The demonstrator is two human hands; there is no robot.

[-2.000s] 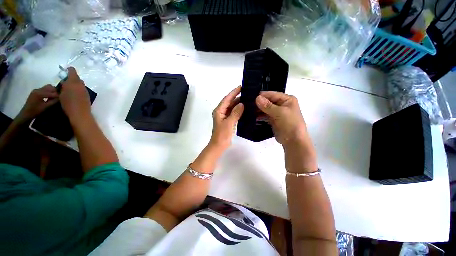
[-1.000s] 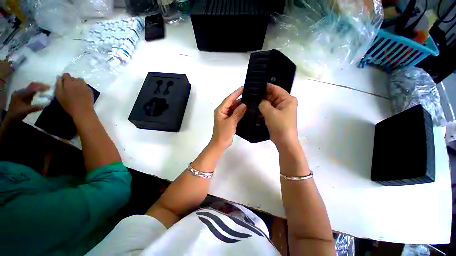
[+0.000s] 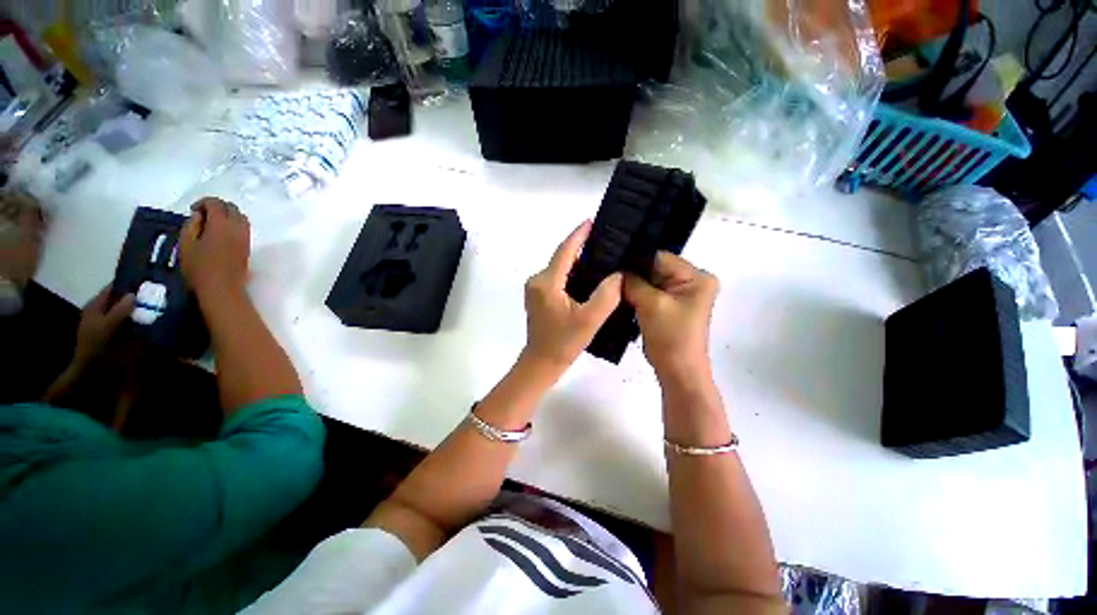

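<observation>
My left hand (image 3: pixel 563 300) and my right hand (image 3: pixel 674 315) hold a nested stack of black insert trays (image 3: pixel 628 228) above the white table. The stack is tilted, its ribbed side edges towards me, and my fingers grip its lower half. The recesses of the held trays are not visible. To its left, a black insert tray stack (image 3: pixel 399 267) lies flat, with two small stem-shaped recesses above one larger rounded recess. Another black stack (image 3: pixel 953 364) stands at the right, its plain face and layered edges showing.
A large ribbed black stack (image 3: pixel 553 102) stands at the far edge. Clear poly bag (image 3: pixel 770 108), blue basket (image 3: pixel 932 144) and a crinkled silver bundle (image 3: pixel 989 246) are upper right. A neighbour in green handles a black tray (image 3: pixel 154 258) with white items at left. A small black slab (image 3: pixel 390 111) lies beyond.
The held stack has turned so that more of its ribbed edge faces me and its inner face is mostly hidden. The neighbour's black tray now shows white items in it. The camera view has shifted slightly.
</observation>
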